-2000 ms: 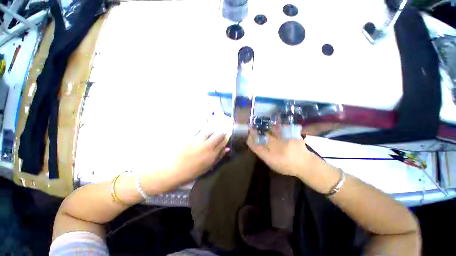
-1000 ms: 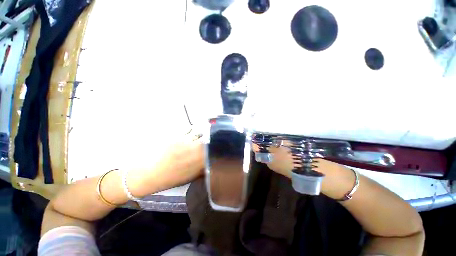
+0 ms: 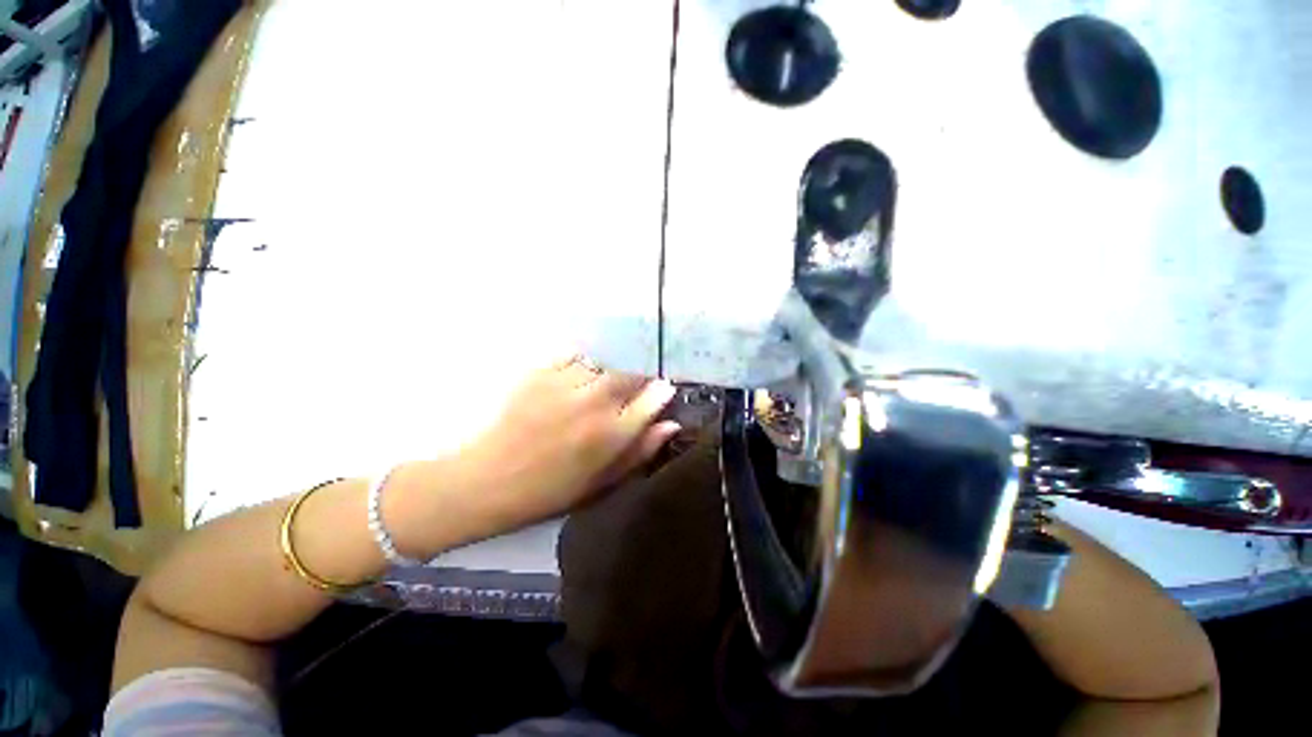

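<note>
The white head of the sewing machine (image 3: 950,216) with round black plugs fills the upper right. A shiny curved metal guard (image 3: 914,533) stands out in front of it. My left hand (image 3: 576,432) lies at the left of the head, its fingertips on the edge of the dark brown garment (image 3: 648,576), which hangs over the table edge to my lap. The needle area is mostly hidden. My right hand is hidden behind the metal guard and machine head; only the forearm shows at lower right.
Black fabric strips (image 3: 84,303) lie on tan cardboard (image 3: 170,274) at the left. A pale ruler strip (image 3: 482,596) runs along the front table edge. A dark red machine part (image 3: 1223,498) is at right.
The machine head and metal guard appear larger and further right in view, as the camera has moved closer. My right hand, partly visible before, is now hidden. My left hand stays on the cloth.
</note>
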